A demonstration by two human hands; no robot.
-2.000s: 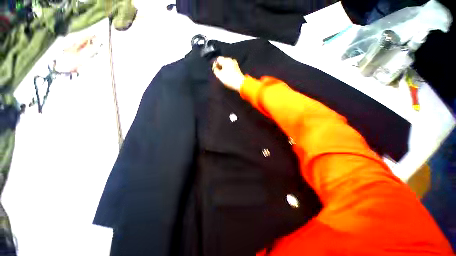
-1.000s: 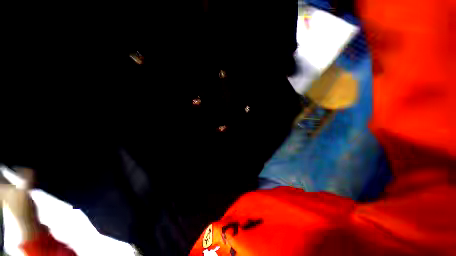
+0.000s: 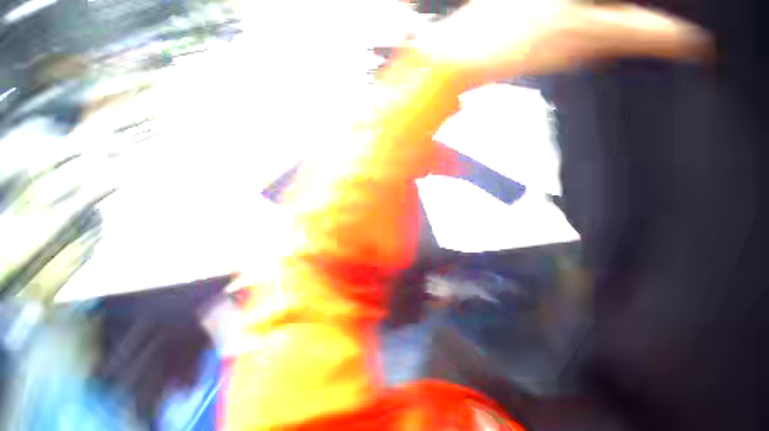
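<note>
The picture is strongly blurred. A large black garment (image 3: 666, 219) fills the right side, its outline unclear. My left hand (image 3: 573, 38) is at the top right, stretched out to the right, with its fingertips over the black garment's upper part; whether it grips the cloth cannot be told. The orange-red left sleeve runs up from the bottom through the middle. My right hand is not in view. A dark angled strip (image 3: 493, 179), maybe part of a hanger, shows on both sides of the sleeve.
A white table (image 3: 177, 210) lies behind the arm, very bright. Blurred greenish and grey cloth (image 3: 42, 244) is along the left. Dark and blue blurred shapes are below the table's near edge. A red part of my clothing (image 3: 447, 408) is at the bottom.
The view has swung away from the buttoned coat front to the white table. My left arm now crosses the middle, and the black garment is at the right edge. The right arm has left view.
</note>
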